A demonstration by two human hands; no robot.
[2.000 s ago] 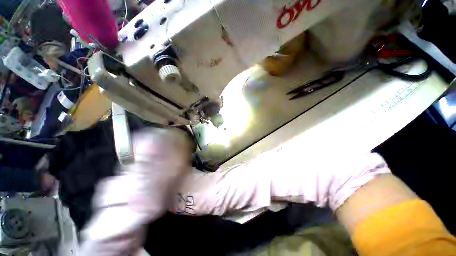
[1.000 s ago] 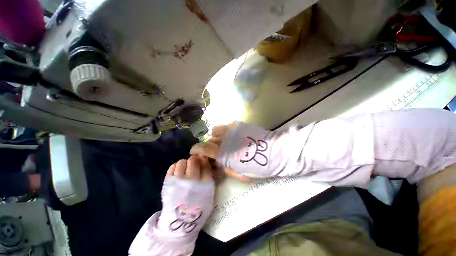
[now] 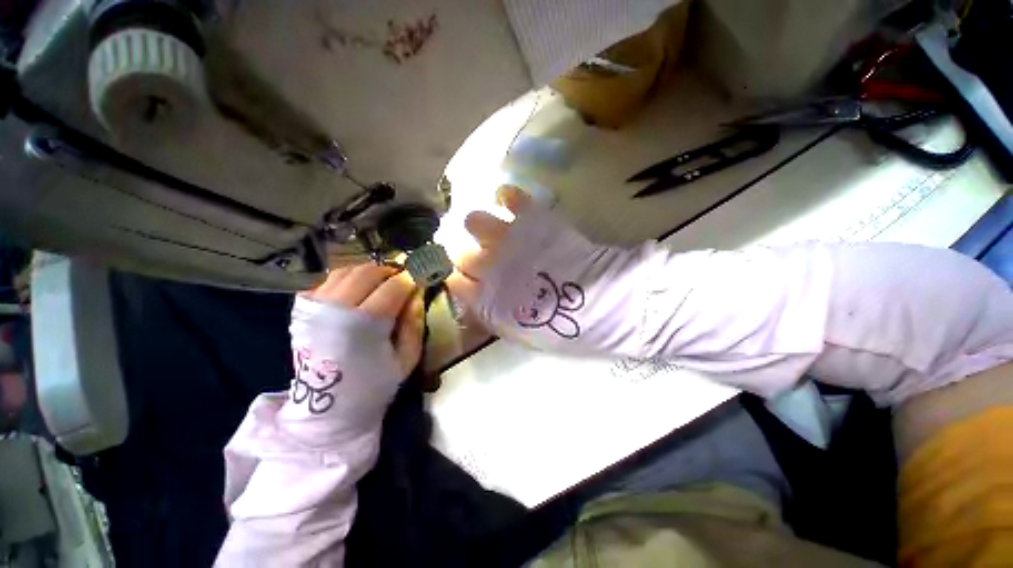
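Observation:
The black garment (image 3: pixel 211 388) lies left of the needle area and hangs toward the lap. My left hand (image 3: pixel 372 297), in a pale pink sleeve, is at the left of the small ribbed knob (image 3: pixel 428 265) under the machine head (image 3: pixel 367 89), its fingers closed on a dark edge of the cloth. My right hand (image 3: pixel 484 246), in a matching sleeve, is just right of the knob, fingers bent over the machine bed. Glare and the knob hide its fingertips, so I cannot tell whether it holds cloth. The needle tip is hidden.
Black snips (image 3: pixel 702 162) lie on the bed, with black-handled scissors (image 3: pixel 922 139) to their right. A yellow-brown container (image 3: pixel 622 83) stands under the arm. The white table (image 3: pixel 555 433) has ruler markings. A large ribbed dial (image 3: pixel 147 83) is at upper left.
My hands were together below the needle area; my left hand has moved up and left to the knob's left side, my right hand slightly up beside it. The machine head sits farther left in view.

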